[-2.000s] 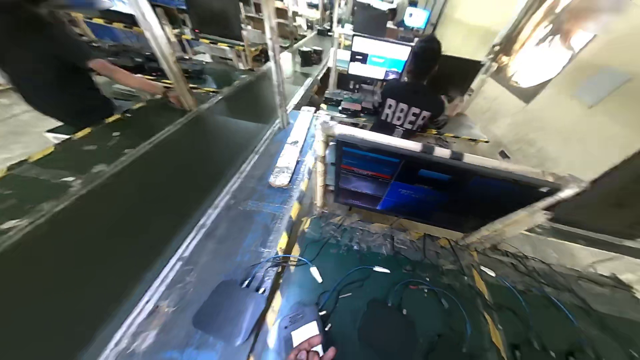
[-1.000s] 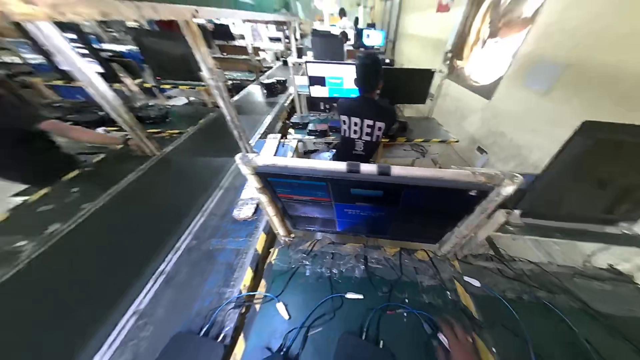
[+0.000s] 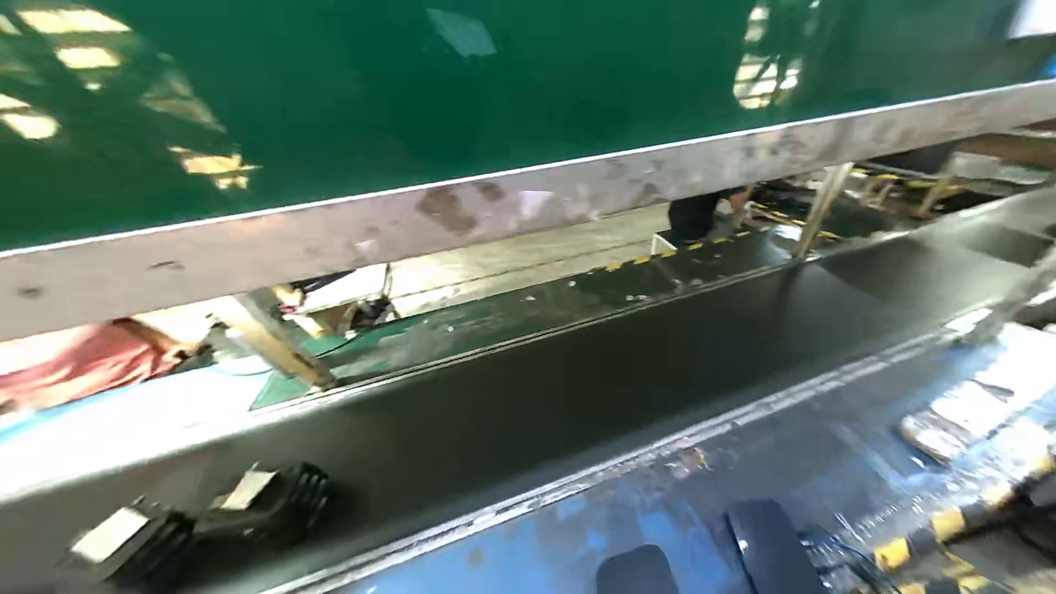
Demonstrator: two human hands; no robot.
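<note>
Neither my left hand nor my right hand is in view. Two dark devices with pale labels, one at the far left (image 3: 124, 544) and one beside it (image 3: 268, 503), lie on the black conveyor belt (image 3: 577, 388). At the bottom edge, a dark box with rounded corners (image 3: 637, 571) and another dark device with cables (image 3: 771, 549) rest on the blue worktop (image 3: 528, 549). The picture is blurred, so their exact kind is unclear.
A green belt or panel with a pale metal rail (image 3: 511, 198) spans the top. Metal posts (image 3: 276, 342) stand along the belt's far side. A white object (image 3: 965, 412) lies at the right near yellow-black edge tape (image 3: 945, 524). A person's arm shows beyond the belt.
The view has swung left to the conveyor. The hand seen at the bottom in both earlier frames is out of view. The two labelled devices on the belt now show.
</note>
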